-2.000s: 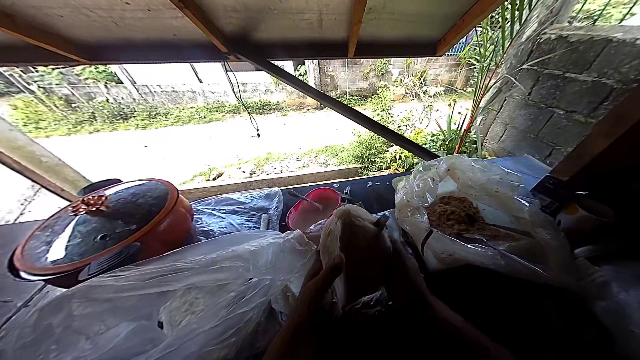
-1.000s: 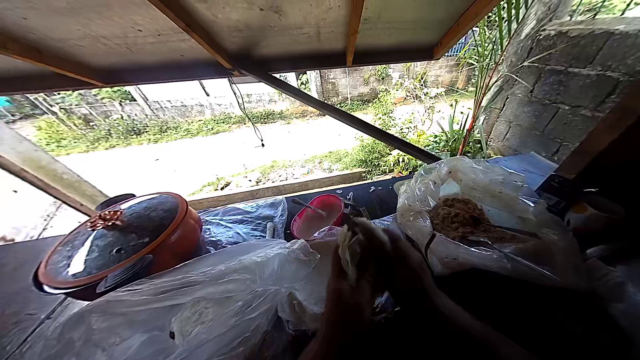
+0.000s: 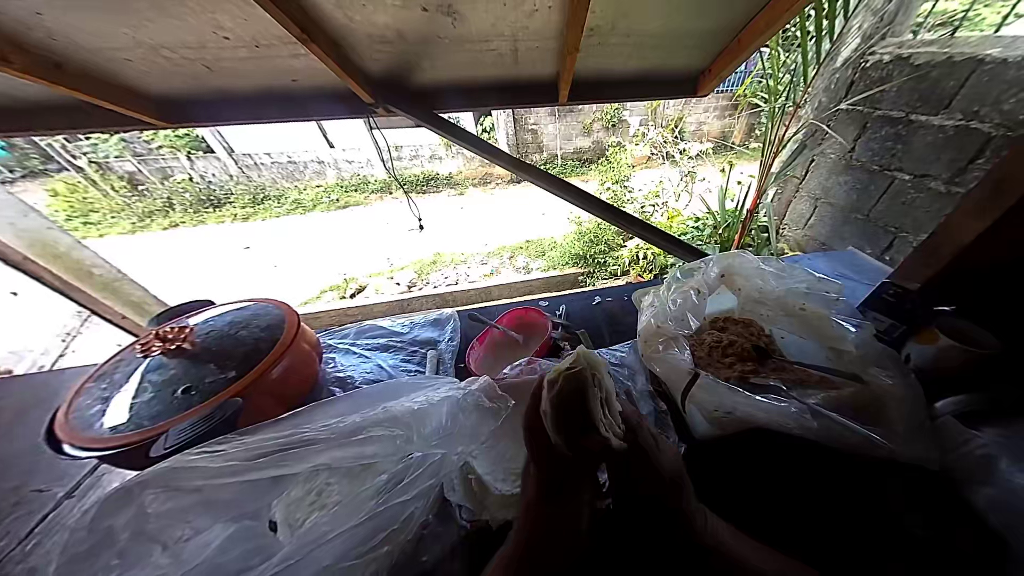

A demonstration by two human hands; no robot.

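Observation:
In deep shade at the lower middle, my left hand (image 3: 548, 472) and my right hand (image 3: 652, 460) hold a pale, folded, layered piece of food (image 3: 584, 396) upright between them; it looks like a dough wrapper. Just beyond it stands a pink bowl (image 3: 512, 342) of whitish mixture with a spoon in it. To the right, a clear plastic bag (image 3: 680, 312) surrounds shredded brown filling (image 3: 732, 348) with a dark-handled utensil. A large clear plastic bag (image 3: 360, 456) with pale contents spreads to the left of my hands.
An orange pot (image 3: 284, 376) with a glass lid (image 3: 192, 360) stands at the left. Folded clear plastic (image 3: 384, 348) lies beside it. A cup (image 3: 952, 344) is in shadow at the right. A slanted dark bar (image 3: 544, 180) crosses the opening; a block wall (image 3: 912, 152) rises at the right.
The pale piece was tilted and largely covered by my hands a second ago; now it stands upright between them, its layered edge showing. The spoon in the pink bowl lies at a different angle than two seconds ago.

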